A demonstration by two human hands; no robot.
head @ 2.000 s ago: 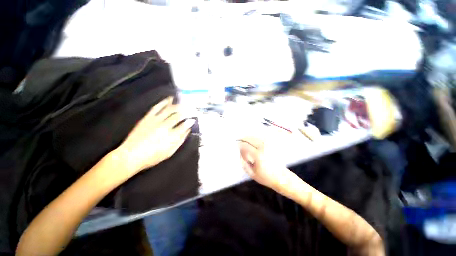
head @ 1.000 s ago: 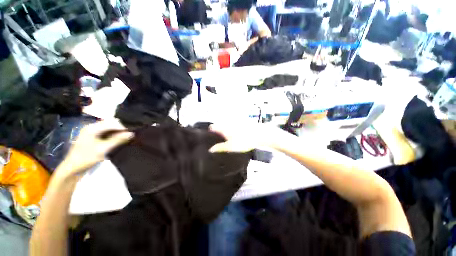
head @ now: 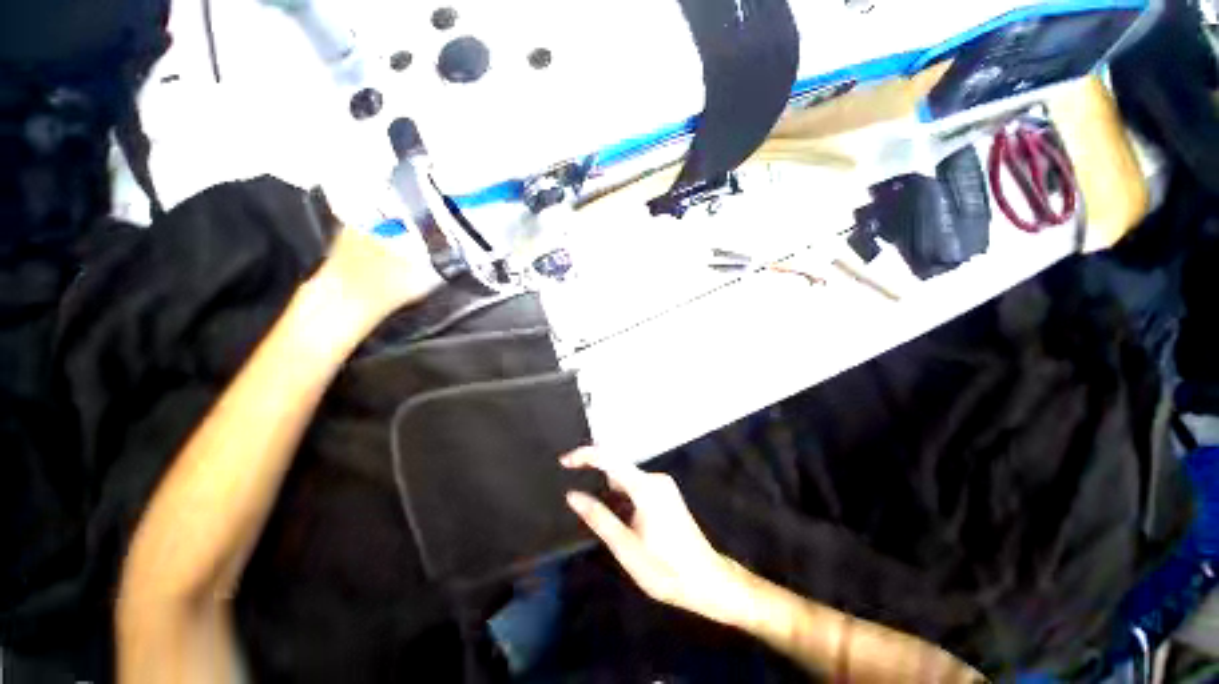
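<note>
The dark garment piece [head: 488,468] lies over the table's left part and down over the lap. A rounded-corner panel edged with a pale line shows on it. The presser foot [head: 501,271] is at the cloth's upper edge. My left hand [head: 381,274] lies on the cloth just left of the presser foot; its fingertips are hard to make out. My right hand [head: 642,521] is at the cloth's right edge, thumb and fingers apart around a small dark gap; whether it pinches the edge is unclear.
The white machine head [head: 575,80] fills the top, with a black band [head: 749,94] hanging over it. Right on the white table [head: 695,388] are thread snips [head: 782,271], a thin tan stick [head: 866,279], black label stacks [head: 925,221] and red-handled shears [head: 1029,177]. A fine thread crosses the table.
The view has moved closer to the machine. The cloth, held up by both hands earlier, now lies flat at the presser foot. My left hand is beside the foot, my right hand at the near right edge.
</note>
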